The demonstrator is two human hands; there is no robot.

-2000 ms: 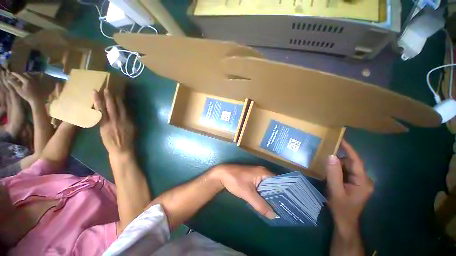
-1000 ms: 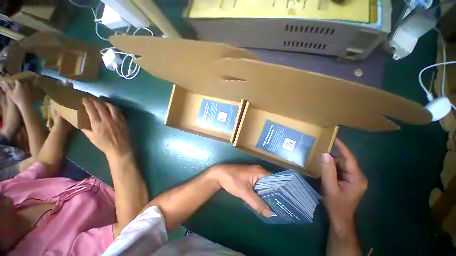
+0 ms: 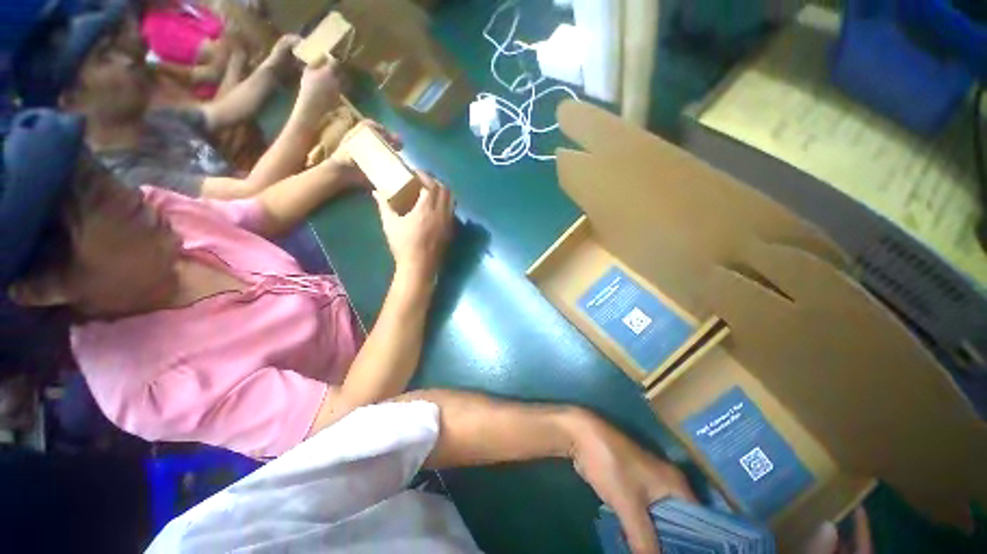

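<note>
Two brown mailer boxes stand side by side with their lids up. A blue insert card (image 3: 633,316) lies flat in the left box (image 3: 563,251), and another insert card (image 3: 749,452) lies flat in the right box (image 3: 671,403). My left hand (image 3: 626,476) is shut on a blue card stack (image 3: 693,530), which the bottom edge cuts off. My right hand (image 3: 850,538) is mostly cut off by the bottom edge. Only fingertips show at the right box's near right corner, and the grip cannot be made out.
A person in pink at the left holds a closed box (image 3: 381,162). Another person behind also holds a box (image 3: 323,40). A white cable with plug (image 3: 487,114) lies beyond the boxes. A bench instrument with yellow top (image 3: 801,130) and blue holder (image 3: 904,54) is at right.
The view has swung left, so the boxes and my hands sit lower and further right. The neighbours' upper bodies have come into view. My left hand still holds the stack.
</note>
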